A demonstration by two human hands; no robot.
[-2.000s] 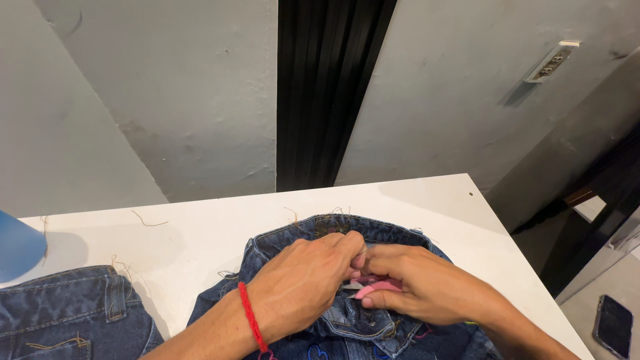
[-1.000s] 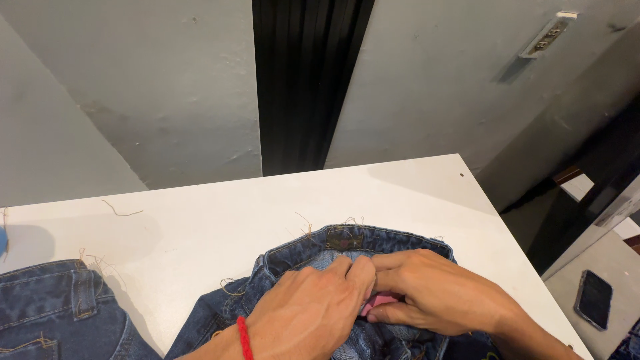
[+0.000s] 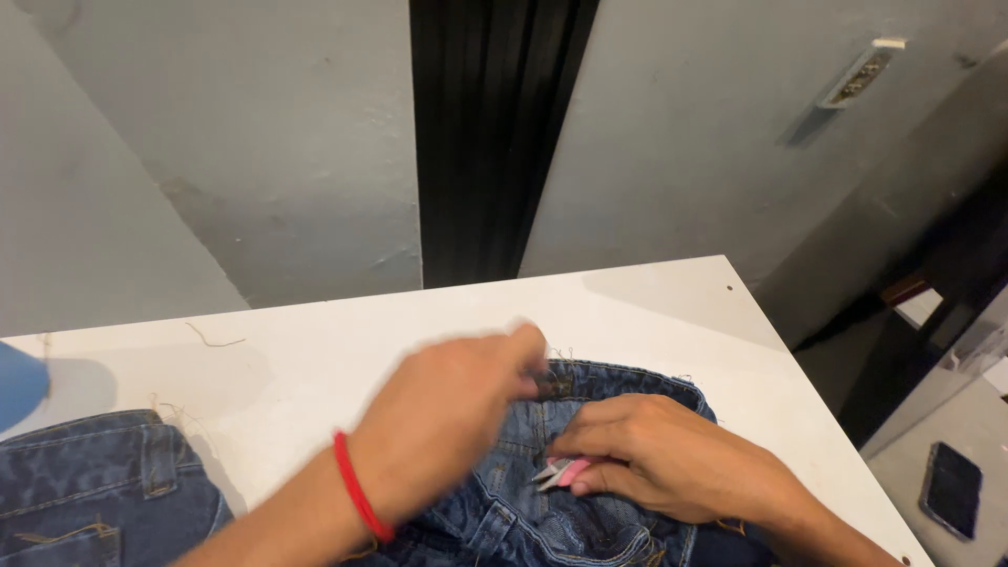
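A pair of blue denim jeans (image 3: 524, 512) lies on the white table, its waistband open toward me, with loose threads along the edge. My right hand (image 3: 654, 461) grips small thread snips with pink handles (image 3: 579, 470), their metal blades pointing left over the inside of the waist. Blurred by motion, my left hand (image 3: 457, 394) is raised over the left part of the waistband, a red cord bracelet (image 3: 358, 488) on its wrist. Its fingertips are bunched near the back waistband; whether they pinch a thread cannot be told.
Another denim garment (image 3: 87, 480) with loose threads lies at the left of the white table (image 3: 331, 346). Behind it is a blue object (image 3: 20, 382), partly in view. A loose thread (image 3: 213, 339) lies near the back edge. Grey wall panels stand behind; a phone (image 3: 951, 490) rests on a lower surface at right.
My left hand has lifted away from the right hand, where the two were together over the waistband. The snips' blades, hidden one second ago, now show.
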